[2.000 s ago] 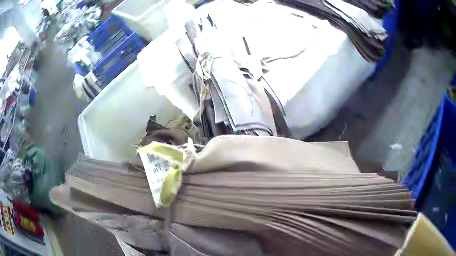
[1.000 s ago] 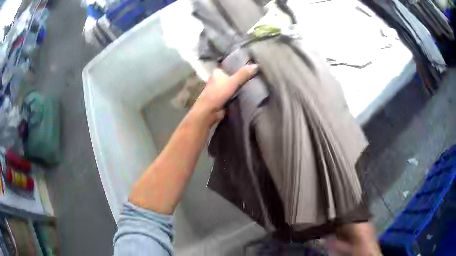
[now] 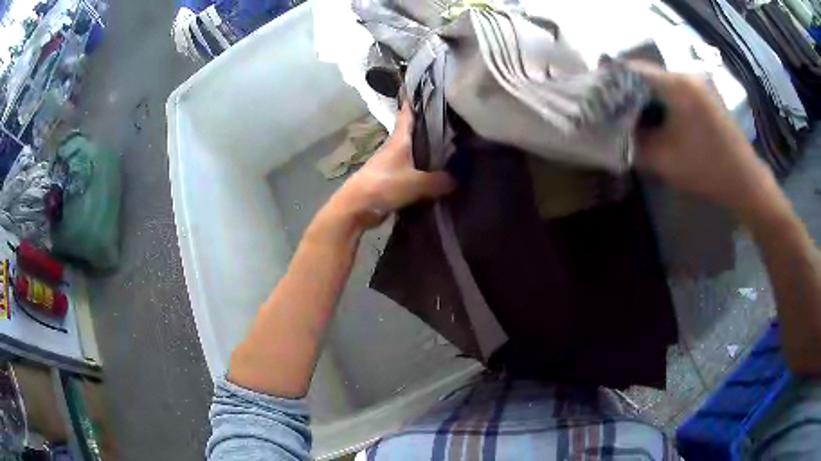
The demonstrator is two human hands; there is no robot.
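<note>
A cut-piece bundle with grey-taupe pieces (image 3: pixel 531 99) on top and dark cut panels (image 3: pixel 558 270) below is held over the right part of a white cart bin. My left hand (image 3: pixel 401 180) grips the bundle's left side, its fingers partly hidden by cloth. My right hand (image 3: pixel 689 126) is blurred and holds the folded-back end of the grey-taupe pieces at the right. A yellow-green bit shows at the bundle's top edge.
The white bin (image 3: pixel 193 207) has a crumpled pale cloth (image 3: pixel 351 149) inside. A green sack (image 3: pixel 88 203) and red extinguisher-like cylinders (image 3: pixel 40 293) are left. A blue crate (image 3: pixel 738 405) is lower right. Layered cloth (image 3: pixel 765 72) hangs upper right.
The bundle was lying across the front, then hung over the bin. My right hand has moved up from the lower right, and the grey-taupe layers are folded back, showing the dark panels.
</note>
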